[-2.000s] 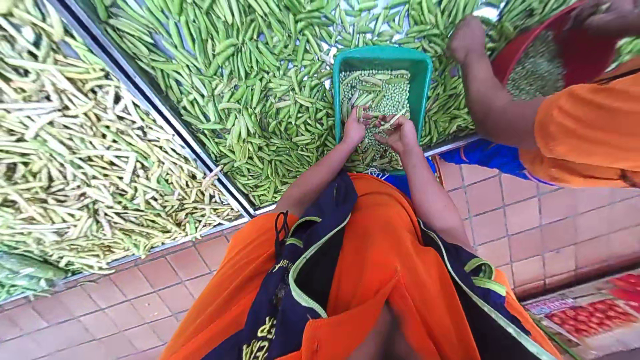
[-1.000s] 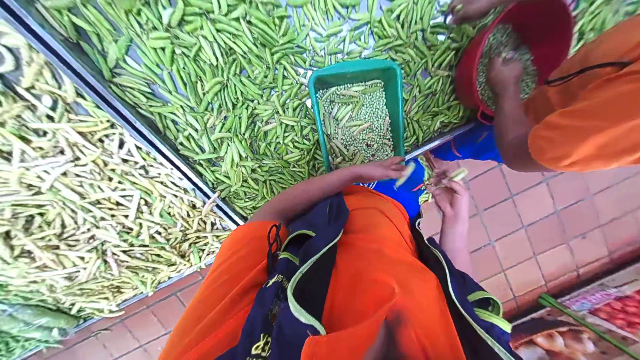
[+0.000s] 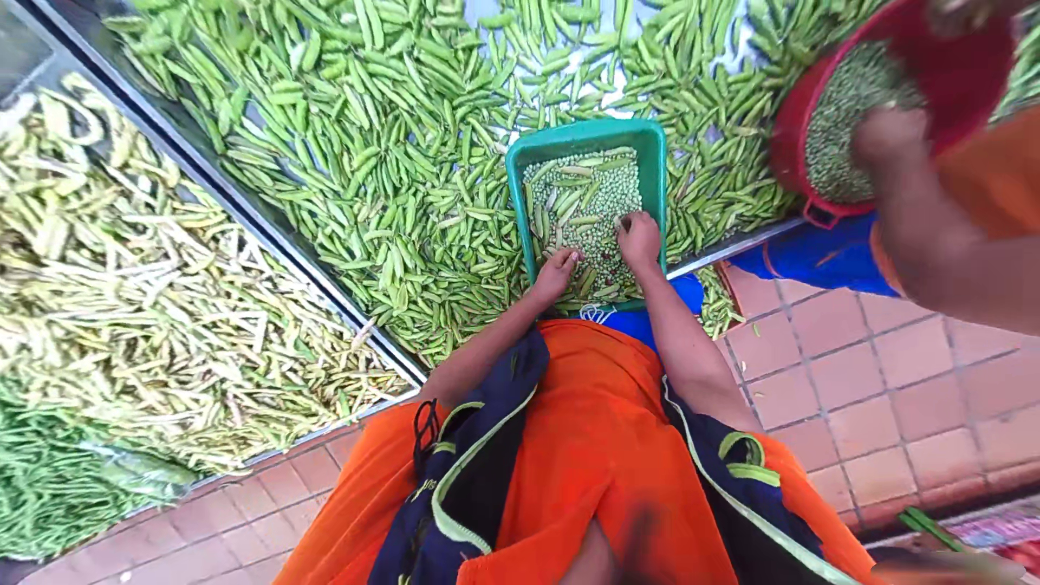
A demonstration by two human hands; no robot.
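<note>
A green plastic tub (image 3: 656, 175) holds shelled green peas (image 3: 621, 183) with several pea pods (image 3: 573, 199) lying on them. Over the tub's lower left part is my left hand (image 3: 555, 275), its fingers curled in; whether something small is between them cannot be told. My right hand (image 3: 639, 238) is at the tub's right side, fingertips down at the peas; its fingertips are partly hidden and its grip is unclear. Green pea pods (image 3: 390, 203) cover the display surface to the left of the tub and behind it.
At the right, a person's hand (image 3: 890, 134) reaches into a red bucket (image 3: 792, 134) of shelled peas. A metal divider (image 3: 268, 236) separates the green pods from pale bean pods (image 3: 162, 301). Green beans (image 3: 49, 471) lie at the lower left. Tiled floor (image 3: 861, 366) shows at the right.
My hands were below and right of the tub, by the blue cloth, one second ago; both are now over the tub. My right hand then held a pod that is no longer seen in it.
</note>
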